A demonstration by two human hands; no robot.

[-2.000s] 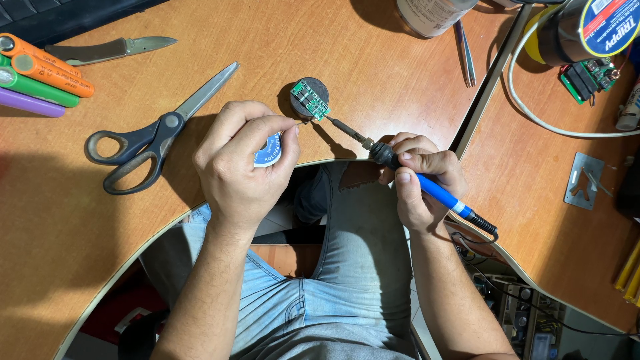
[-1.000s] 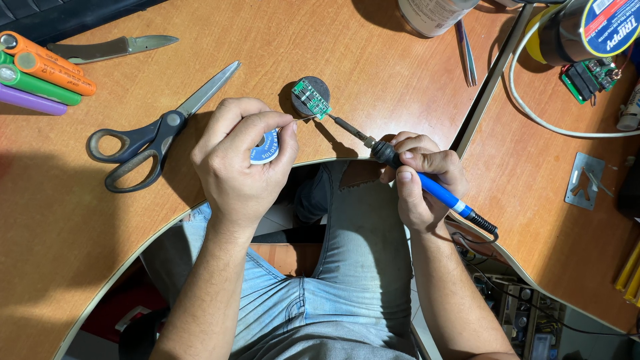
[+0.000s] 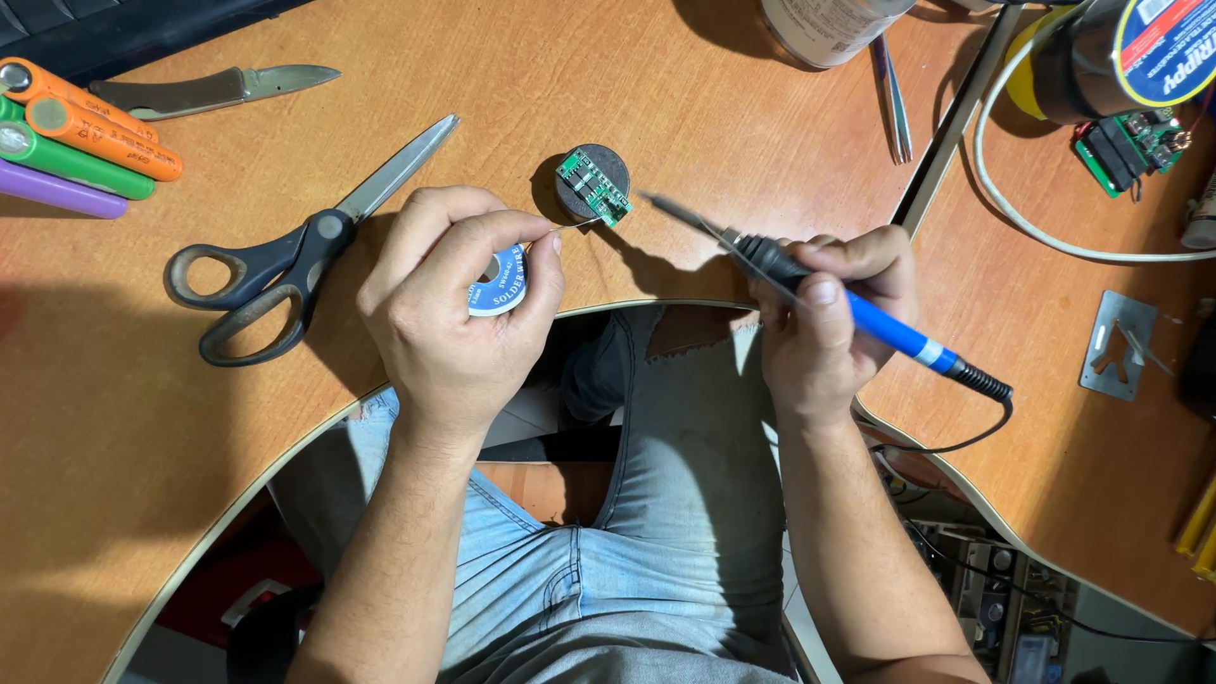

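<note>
My left hand [image 3: 456, 304] holds a blue-labelled spool of solder wire [image 3: 501, 285], with a thin end of solder between thumb and forefinger reaching to the lower edge of a small green circuit board [image 3: 594, 188]. The board lies tilted across a round dark disc [image 3: 608, 163] on the wooden desk. My right hand [image 3: 836, 313] grips a soldering iron with a blue handle [image 3: 888, 332]. Its blurred metal tip points at the board from the right, a small gap away from it. The iron's black cable loops down below the hand.
Scissors [image 3: 318, 228] lie left of my left hand. Beyond are a folding knife [image 3: 237, 87] and several cylindrical battery cells [image 3: 104, 142]. At the upper right stand a jar [image 3: 831, 28], tweezers [image 3: 891, 104], a roll of tape [image 3: 1092, 57], another circuit board [image 3: 1126, 152] and a white cable [image 3: 997, 190].
The soldering iron's tip has moved away from the board's edge, where it was at or very near the board a second ago. My left hand has stayed nearly in place with the solder.
</note>
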